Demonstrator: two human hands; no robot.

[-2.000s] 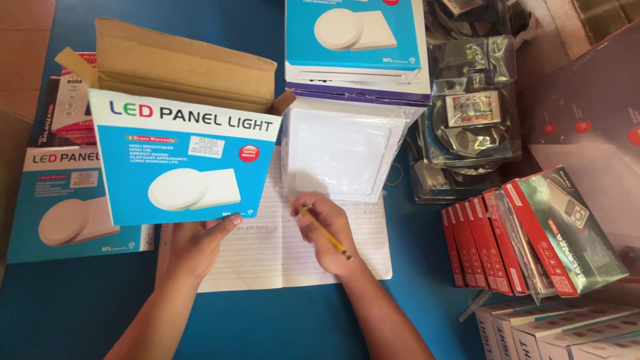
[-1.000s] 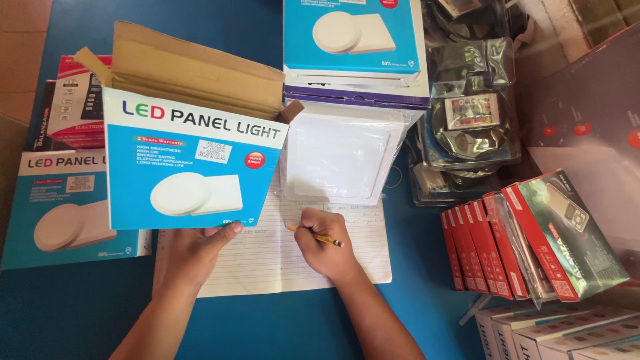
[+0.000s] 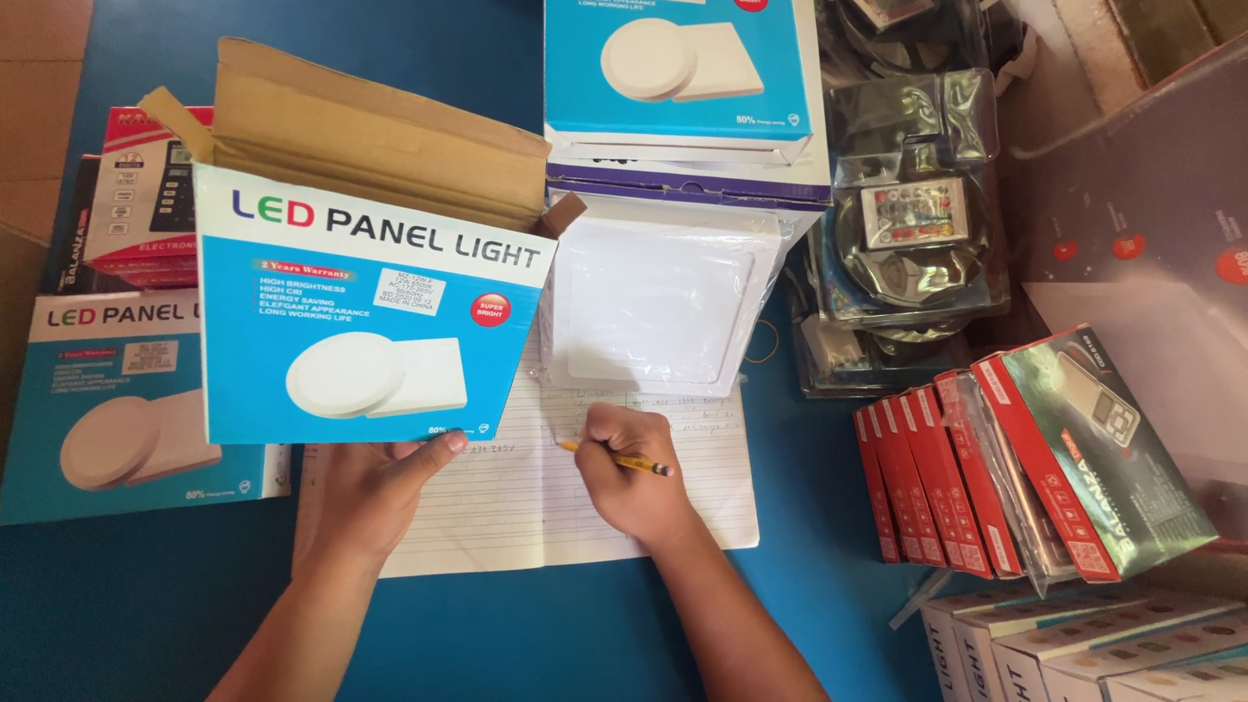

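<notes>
My left hand (image 3: 380,492) grips the bottom edge of a blue and white LED panel light box (image 3: 380,322), whose cardboard top flaps stand open. In my right hand (image 3: 629,468) is a yellow pencil (image 3: 639,462), its tip on the right page of an open lined notebook (image 3: 478,526) that bears handwriting. Above that hand, a square white panel light (image 3: 663,302) in clear plastic wrap overlaps the top of the notebook. The held box hides part of the left page, and the fingers of my left hand are mostly behind it.
Another LED panel light box (image 3: 136,409) lies at left, below a red calculator box (image 3: 151,195). More boxes (image 3: 682,88) are stacked at the top. At right are plastic-packed light strips (image 3: 907,224), a row of red scale boxes (image 3: 985,468) and white boxes (image 3: 1092,634).
My right hand has come down to the page from a looser, raised pencil hold. The held box has shifted slightly and still stays in my left hand.
</notes>
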